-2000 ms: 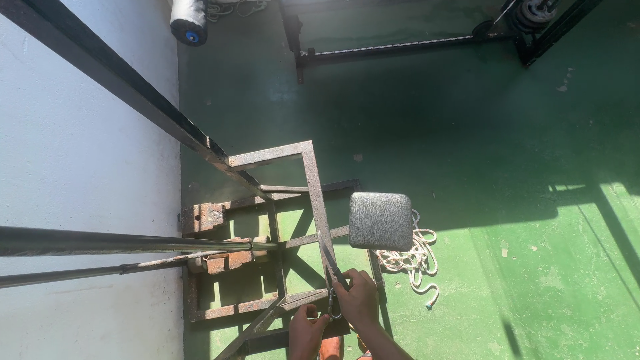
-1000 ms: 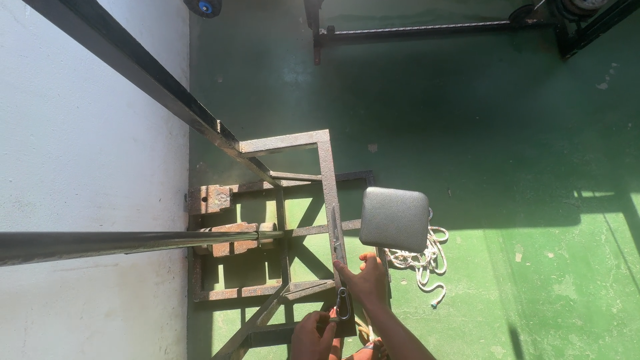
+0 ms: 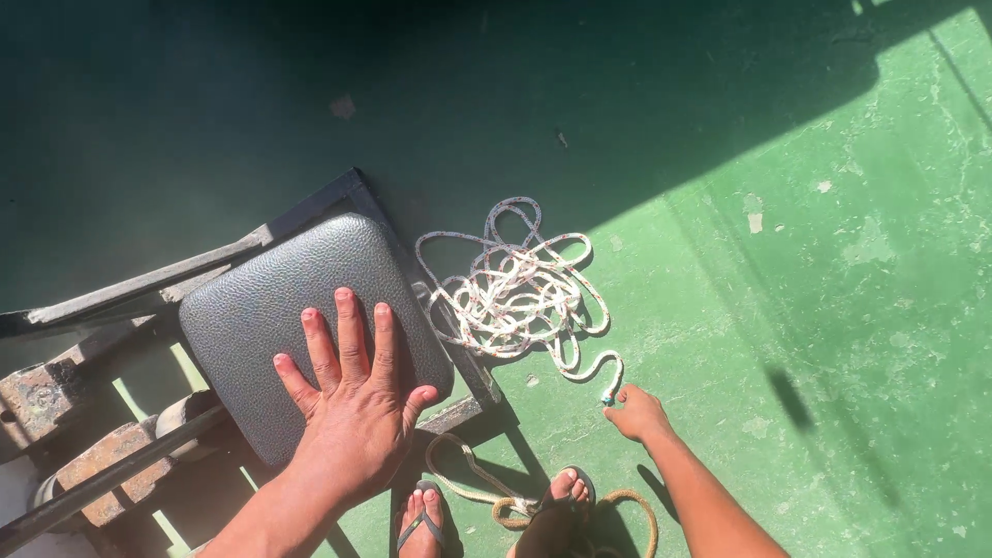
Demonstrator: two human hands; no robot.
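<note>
My left hand (image 3: 353,411) rests flat on a black padded seat (image 3: 279,310), its fingers spread, with nothing in its grasp. The seat covers part of a dark metal frame (image 3: 457,415). My right hand (image 3: 639,412) reaches down at the right, thumb and forefinger at the end of a white rope with coloured flecks (image 3: 519,302). Whether the fingers have closed on that end is hard to tell. The rest of the rope lies in a loose tangle of loops on the green floor, just right of the frame.
A second, brownish rope (image 3: 651,511) lies by my sandalled feet (image 3: 422,519). Rusty metal blocks (image 3: 116,465) and a dark bar (image 3: 116,473) are at the lower left. The painted floor (image 3: 775,310) is part shaded, part sunlit.
Both hands have left the upright metal frame and the carabiner there. My left hand is now on the seat, my right hand at the white rope's end. The view has shifted right and closer to the floor.
</note>
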